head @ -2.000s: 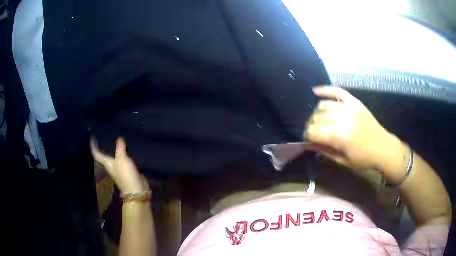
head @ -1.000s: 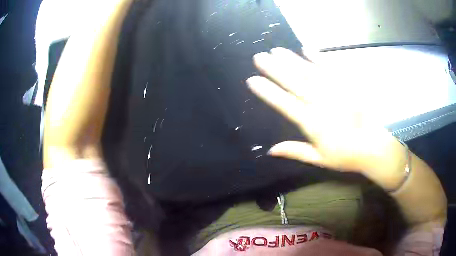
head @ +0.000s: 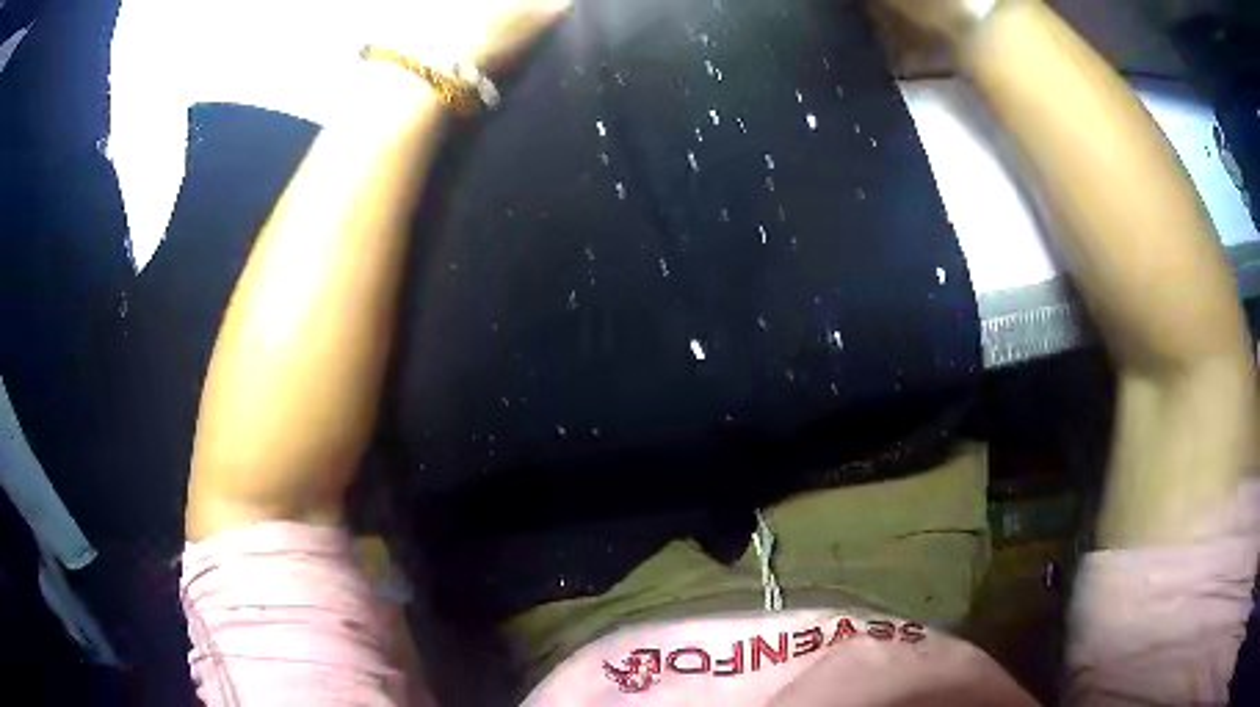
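Observation:
A dark fabric panel point(head: 691, 276) speckled with white lint lies over the machine table's front edge and the wearer's lap. My left hand point(head: 514, 25) is at the top edge of the picture, at the panel's left side; its fingers are cut off. My right hand point(head: 929, 20) is at the top edge by the panel's right side, dim and mostly cut off. Whether either hand grips the cloth does not show. No needle or presser foot is visible.
The white machine table point(head: 974, 180) shows at right, with a ruler-marked grey strip point(head: 1029, 332) on its curved front edge. A glaring white piece point(head: 228, 55) is at upper left. Dark cloth and a pale strip point(head: 42, 483) hang at far left.
Both hands have moved to the top edge. My right hand, spread over the panel a second ago, has moved up and away. The dark panel now covers more of the white table.

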